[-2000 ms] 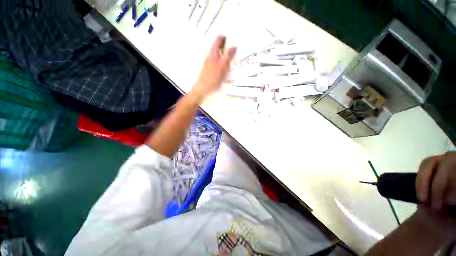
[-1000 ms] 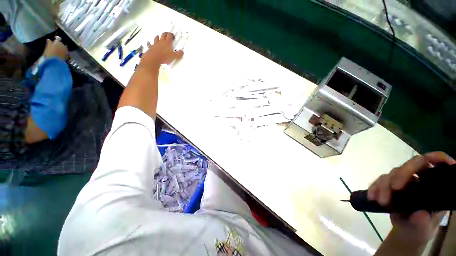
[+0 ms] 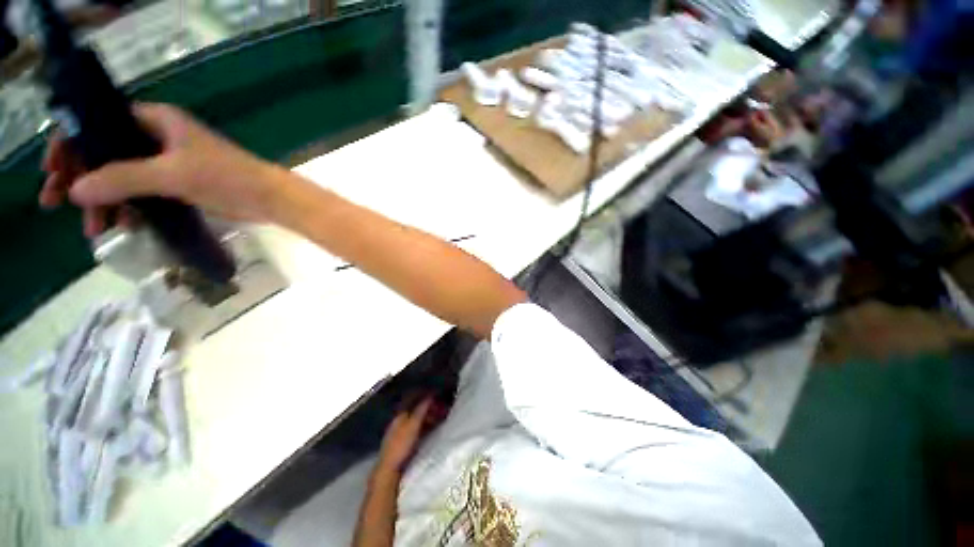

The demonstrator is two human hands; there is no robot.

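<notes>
My right hand [image 3: 160, 171] is closed around the thick black electric screwdriver [image 3: 118, 139] at the upper left. The screwdriver points down, its lower end over the brassy pick-up mechanism of the metal screw feeder [image 3: 134, 248]. I cannot tell whether the bit touches it. The feeder is largely hidden behind the tool and my hand. My left hand [image 3: 411, 427] is low, beside the bench's front edge near my lap, small and in shadow; I cannot see whether it holds anything. White handle parts [image 3: 112, 395] lie in a pile on the bench at the left.
A brown cardboard tray [image 3: 513, 144] with several round-headed white units stands farther right on the cream bench [image 3: 310, 363]. A thin dark rod lies behind my forearm. A black cable [image 3: 596, 128] hangs at the right. Blurred dark equipment and another person's hands are beyond it.
The view has swung to the right. My right hand has brought the screwdriver over the feeder. My left hand has left the far end of the bench and is now low by my lap.
</notes>
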